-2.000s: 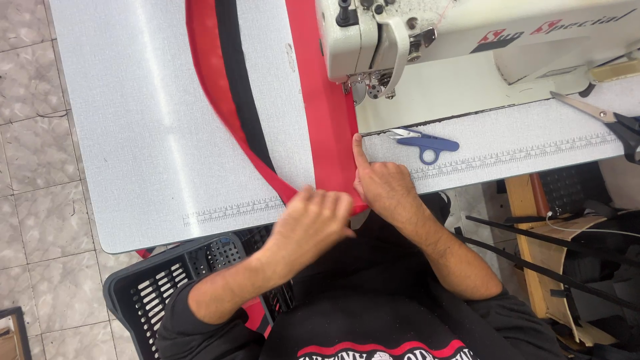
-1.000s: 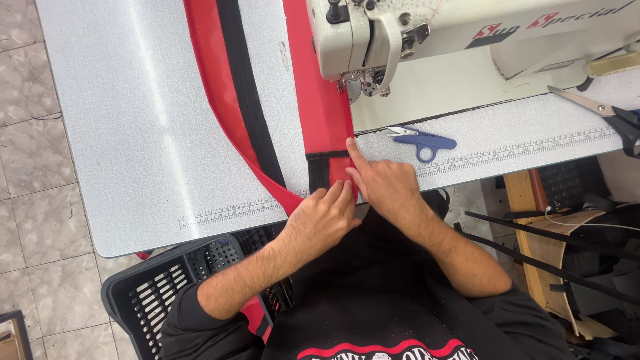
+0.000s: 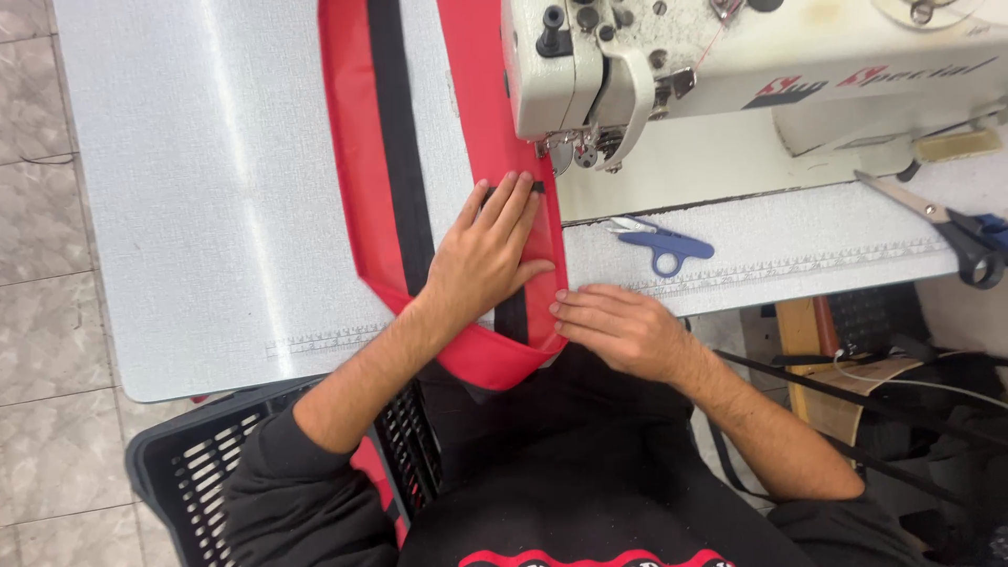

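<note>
A long red fabric strip [image 3: 492, 118] with a black band [image 3: 400, 142] on it runs under the head of a white sewing machine [image 3: 551, 94] and loops back on the left. My left hand [image 3: 488, 248] lies flat on the strip just below the machine's needle area, fingers extended over a short black cross band. My right hand [image 3: 614, 327] is at the strip's right edge, nearer my body, fingertips touching or very close to it, fingers slightly bent. Whether the fingertips pinch the edge cannot be told. The needle and presser foot are mostly hidden.
Blue thread snips [image 3: 668, 246] lie right of the strip, beside a printed ruler [image 3: 756, 272]. Black-handled scissors [image 3: 937, 216] rest farther right near the table edge [image 3: 236, 390]. A black plastic basket [image 3: 213, 472] stands below the table at the left, with red material inside.
My left hand has moved up the strip and flattened on it. My right hand has drawn back toward my body along the right edge. The strip's black cross band has moved closer to the needle area.
</note>
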